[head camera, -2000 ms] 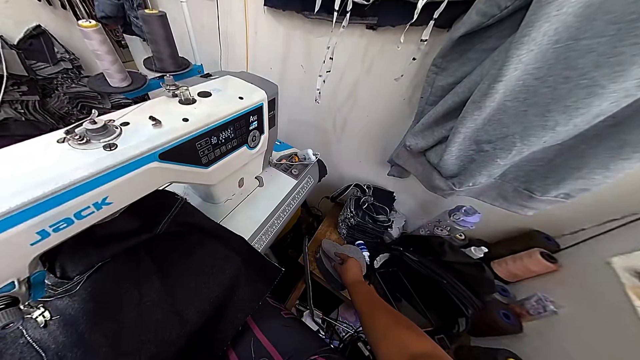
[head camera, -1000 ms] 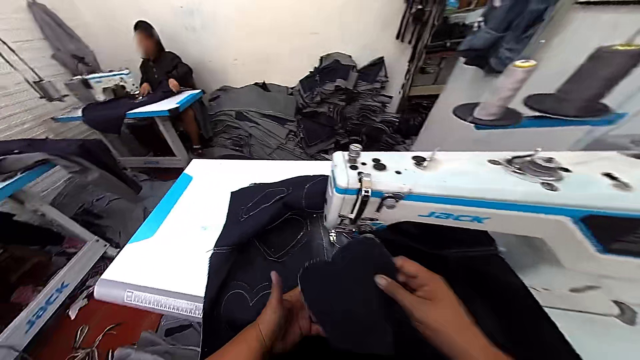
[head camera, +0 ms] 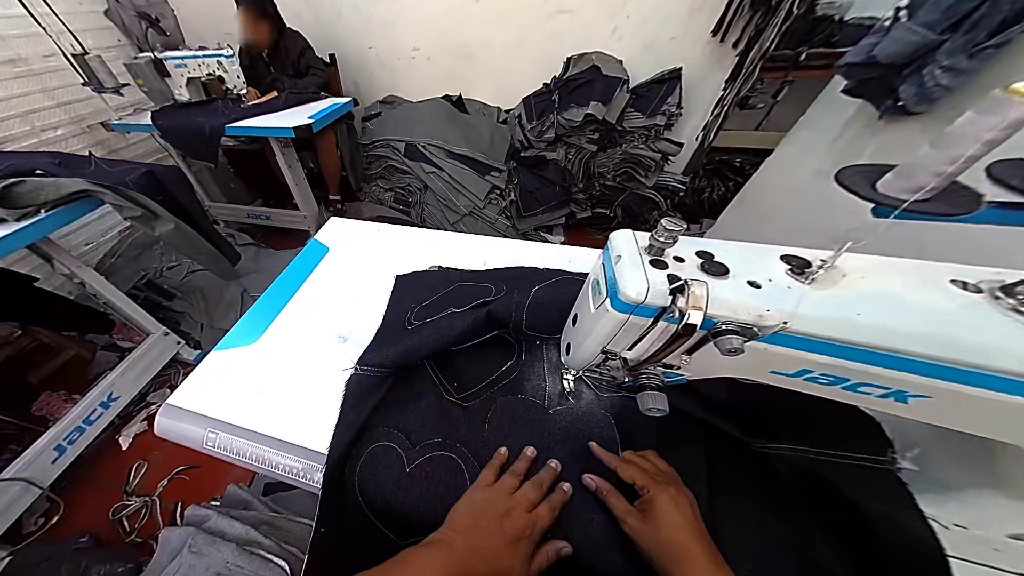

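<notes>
My left hand [head camera: 512, 512] lies flat, fingers spread, on a dark denim heart-shaped patch [head camera: 552, 436] that rests on a large dark denim panel [head camera: 384, 400]. My right hand [head camera: 644, 500] touches the patch's right side with its fingertips, thumb and index apart. Just beyond the patch is the presser foot [head camera: 569, 380] of a white and blue Jack sewing machine [head camera: 840, 320]. Stitched outlines, one of them a heart [head camera: 412, 480], mark the panel on the left.
The white sewing table [head camera: 320, 352] has a blue corner and a printed ruler edge. A person [head camera: 284, 60] sits at another sewing machine [head camera: 200, 72] at the back left. Stacks of cut denim [head camera: 448, 152] stand by the wall, and a thread cone [head camera: 952, 144] is at the right.
The dark piece held up between my hands a second ago now lies flat on the panel, under them. Two seconds ago a hand was reaching down beside the table; the view has since swung left.
</notes>
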